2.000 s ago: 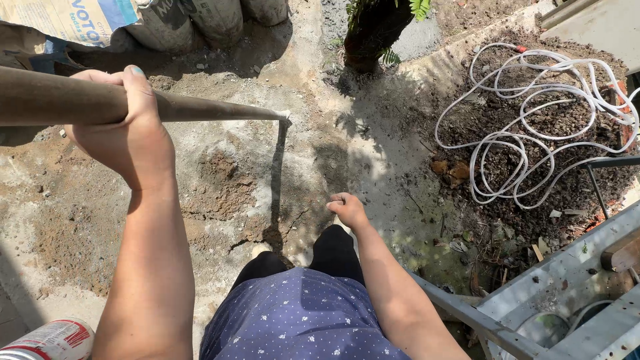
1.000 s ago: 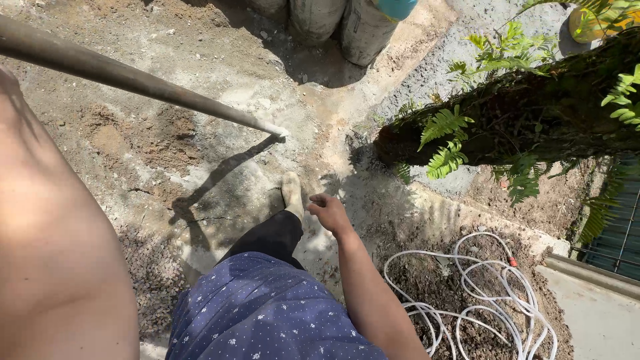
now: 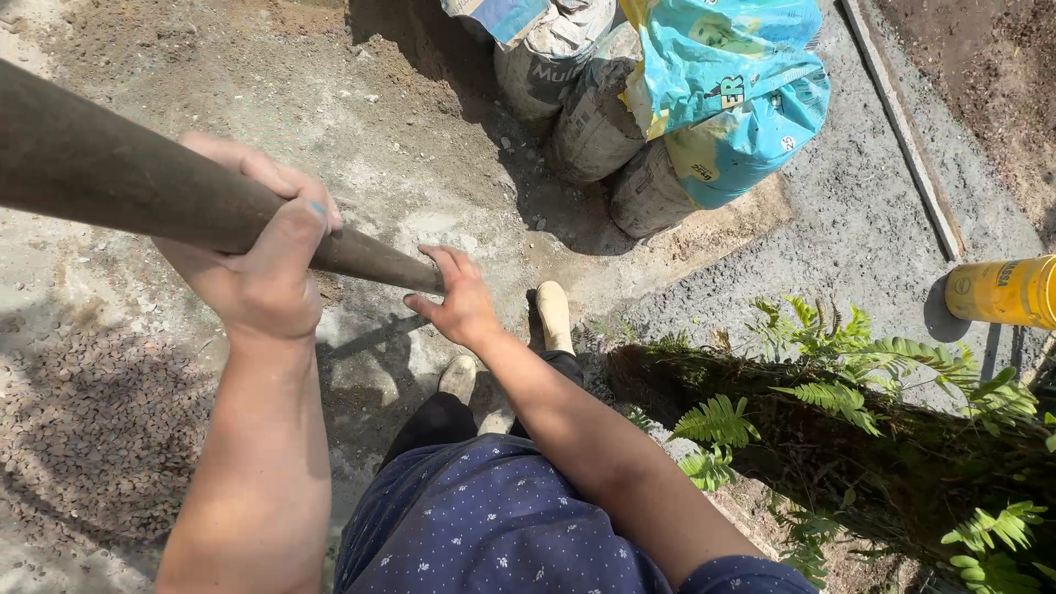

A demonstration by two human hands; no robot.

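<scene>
A long brown-grey pole slants from the upper left edge toward the ground near my feet. My left hand is wrapped around it, fingers over the top and thumb along the near side. Farther down, my right hand is at the pole's visible lower part, its thumb and fingers apart beside it; whether it bears on the pole cannot be told. The pole's far end is hidden behind or beyond my right hand.
Several filled sacks, one under a turquoise plastic bag, stand ahead. A fern-covered tree trunk is at the right, a yellow bucket beyond it. Gravel lies at the left, a wooden board on wet concrete.
My right hand has moved from free air near my feet to the pole, its fingers now spread. My left hand still grips the pole. The view has turned, bringing the turquoise bag in.
</scene>
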